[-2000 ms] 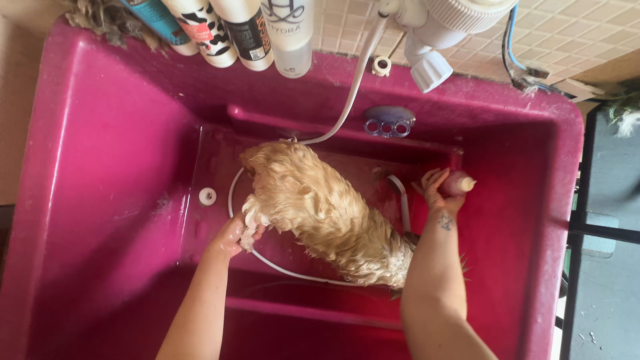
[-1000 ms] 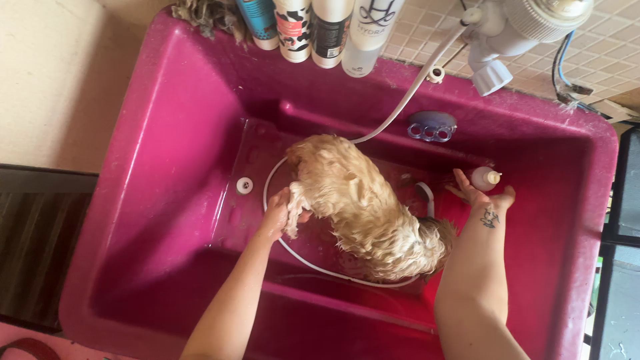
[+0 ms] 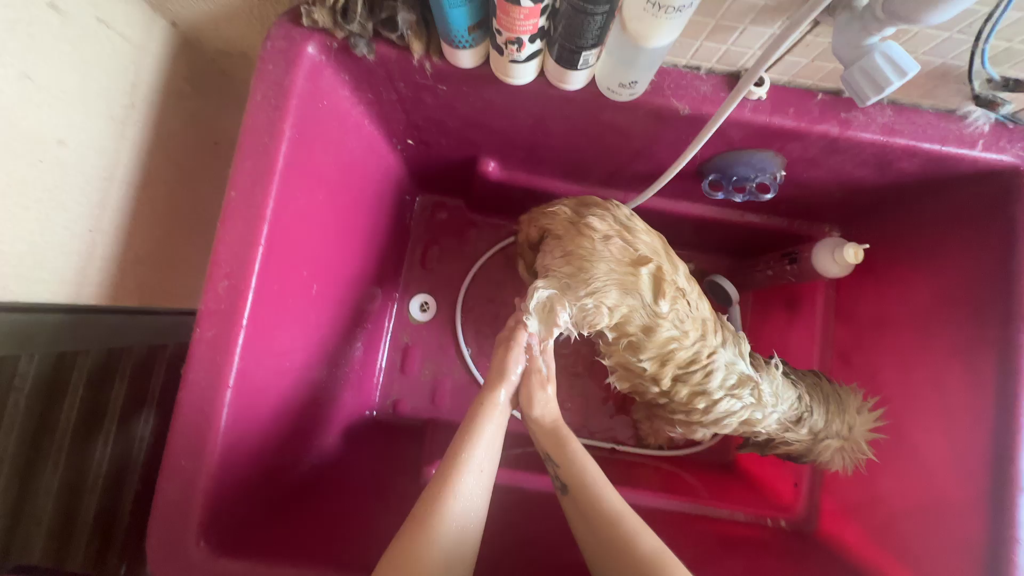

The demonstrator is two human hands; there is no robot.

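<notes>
A wet, tan-coated dog point(image 3: 664, 320) stands in a magenta plastic tub point(image 3: 264, 280), its head toward the lower right. White lather point(image 3: 550, 310) covers one hind leg or the tail; which, I cannot tell. My left hand point(image 3: 508, 356) and my right hand point(image 3: 538, 372) meet palm to palm around the end of that lathered part, both wet. Their fingertips are partly hidden in foam. A squeeze bottle with a pale nozzle point(image 3: 836, 256) stands near the tub's right end, away from both hands.
A shower head point(image 3: 722, 294) lies behind the dog, and its white hose point(image 3: 472, 280) loops across the floor by a drain point(image 3: 422, 307). A blue ringed holder point(image 3: 744, 176) is on the back wall. Several bottles point(image 3: 516, 40) and cut fur point(image 3: 372, 24) line the rim.
My right hand has let go of the squeeze bottle at the tub's right side and moved left to join my left hand at the lathered part. The dog's head now extends further out to the right.
</notes>
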